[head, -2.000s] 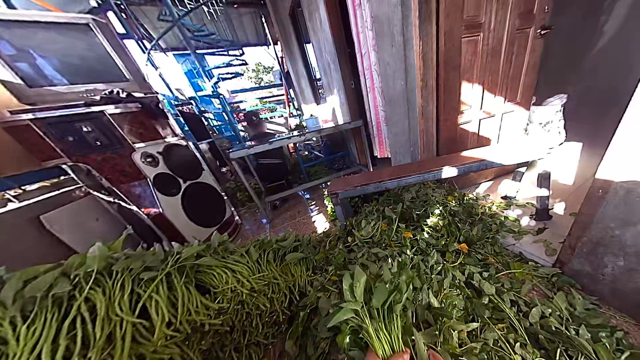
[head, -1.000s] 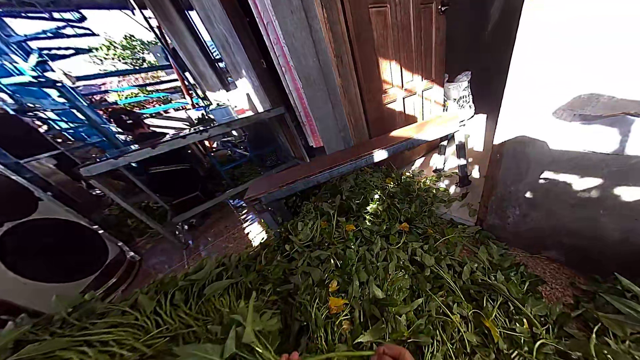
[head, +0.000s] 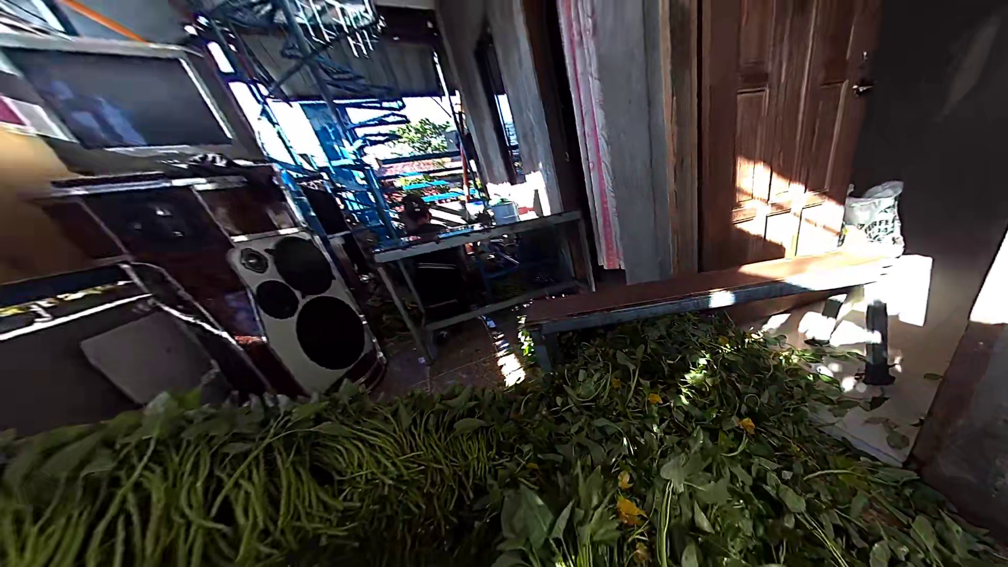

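Neither my left hand nor my right hand shows in the head view now. A long row of green leafy vegetable stems (head: 315,480) lies along the bottom left, stems hanging toward me and leaves at the far side. To its right spreads a loose heap of green leaves (head: 709,449) with a few yellow leaves (head: 630,510) in it. At the bottom centre a cluster of upright leaves and stems (head: 551,524) rises from the lower edge; what holds it, if anything, is out of frame.
A wooden bench (head: 693,295) stands behind the heap, before a brown door (head: 780,126). A plastic bag (head: 874,216) sits at its right end. Farther left are a metal-framed table (head: 480,235), a loudspeaker (head: 303,311) and a television (head: 126,98). A person (head: 417,216) is beyond the table.
Fingers seen at the bottom edge a second ago, with a stem between them, are out of view now. The view has swung back to the left.
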